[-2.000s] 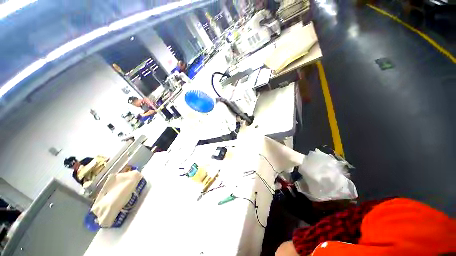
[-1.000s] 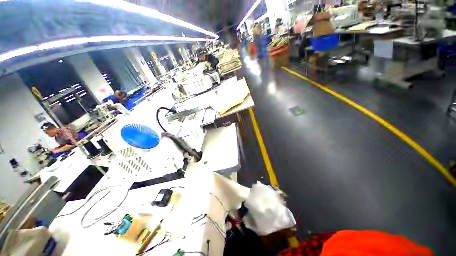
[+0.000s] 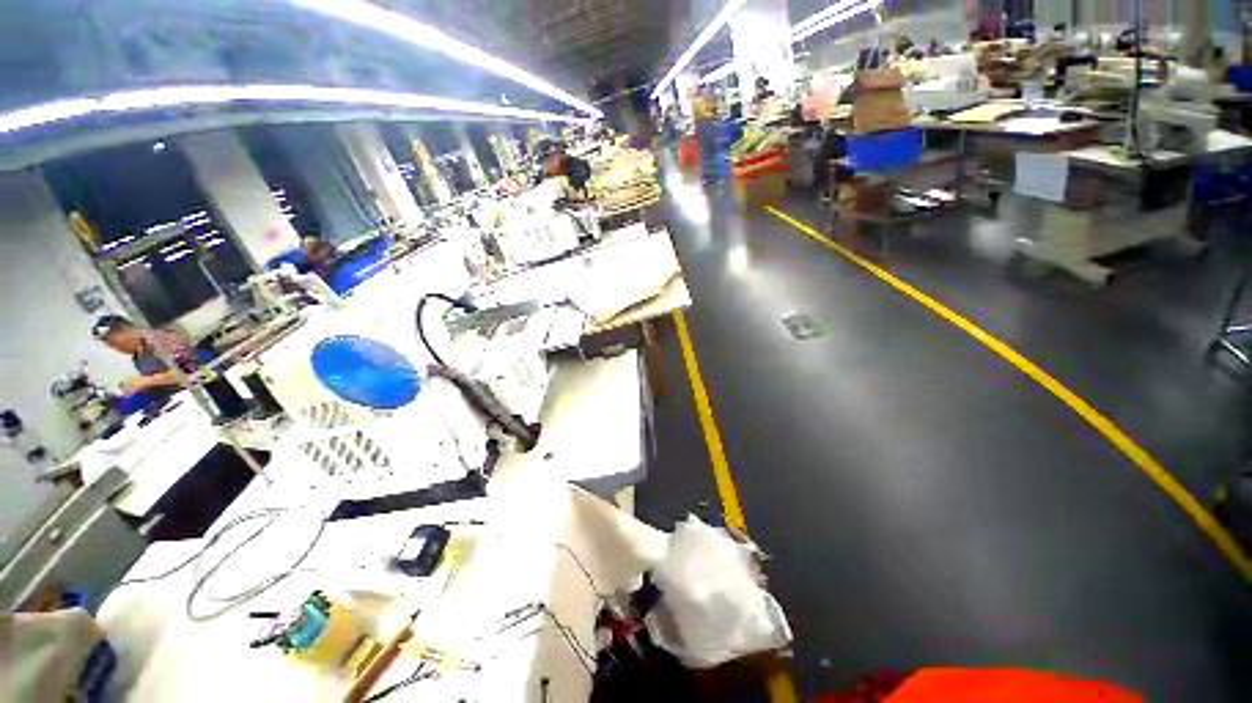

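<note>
Neither of my hands is in the picture. Nearest in front of me is the white-topped table (image 3: 481, 666). On it stands a small yellow tool cup (image 3: 327, 635) holding blue-green and dark items. A long yellow-brown pen-like tool (image 3: 380, 659) lies beside the cup. A small black adapter (image 3: 420, 551) sits behind them. Thin dark cords and slim dark sticks (image 3: 522, 614) lie near the table's right edge. Only an orange piece of my clothing (image 3: 1009, 687) shows at the bottom edge.
A crumpled whitish plastic bag (image 3: 717, 600) hangs at the table's right edge. A blue fan (image 3: 364, 372) stands behind the tools. A basket with beige pieces (image 3: 52, 657) is cut off at lower left. A person (image 3: 144, 354) sits at far left. An aisle with yellow lines (image 3: 879, 398) runs right.
My view has swung right and up, showing more aisle. The basket has shifted to the lower left edge. The green-handled tool and the bit of my hand or arm at the bottom have left view.
</note>
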